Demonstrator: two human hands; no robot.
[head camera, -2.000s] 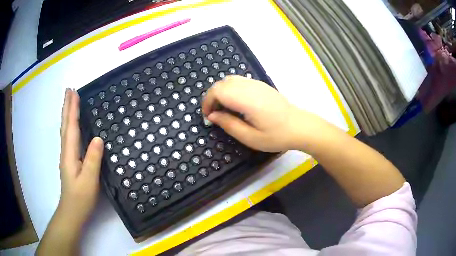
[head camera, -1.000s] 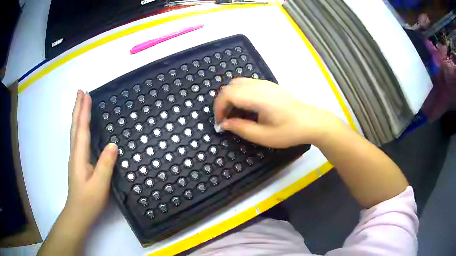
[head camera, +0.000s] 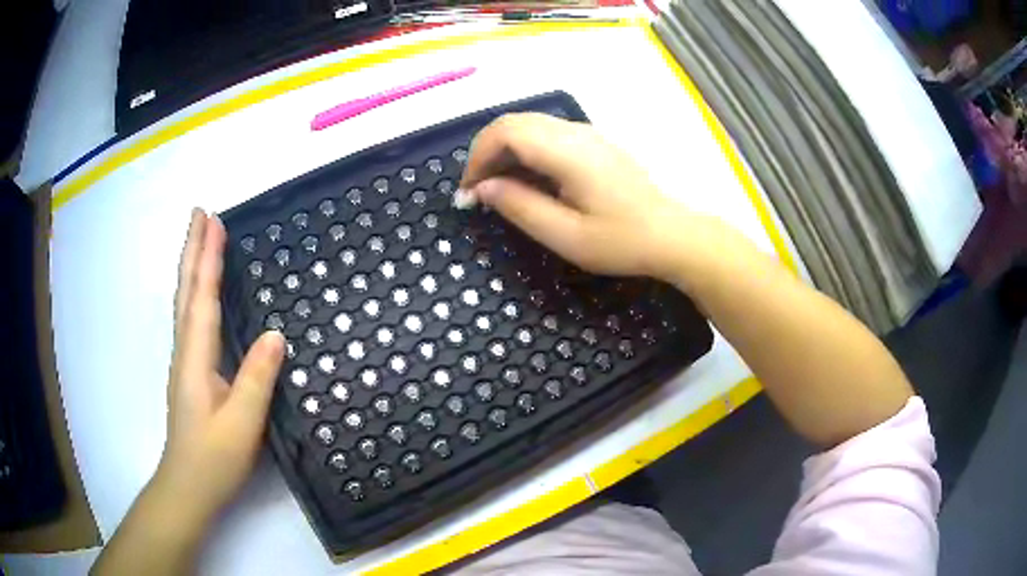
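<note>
A black blister tray (head camera: 451, 484) lies tilted on the white bench, with small round shiny parts (head camera: 389, 314) in rows of pockets. My left hand (head camera: 225, 371) holds the tray's left edge, thumb on the rim and fingers along the outside. My right hand (head camera: 574, 203) is over the upper right part of the tray. Its thumb and forefinger pinch a small white wipe or swab tip (head camera: 463, 198) close to the parts. The hand hides the tray's upper right pockets. The parts below it look dark in its shadow.
A pink pen (head camera: 394, 97) lies beyond the tray. Yellow tape (head camera: 721, 141) borders the work area. A stack of grey-brown sheets (head camera: 811, 158) stands at the right. A black tray or cover (head camera: 225, 45) and thin tools (head camera: 518, 16) lie at the back. Cardboard (head camera: 68, 495) shows at the left edge.
My right hand has moved up the tray, away from me, with the white tip still pinched. The tray and my left hand appear slightly farther right and lower in view, as do the surroundings.
</note>
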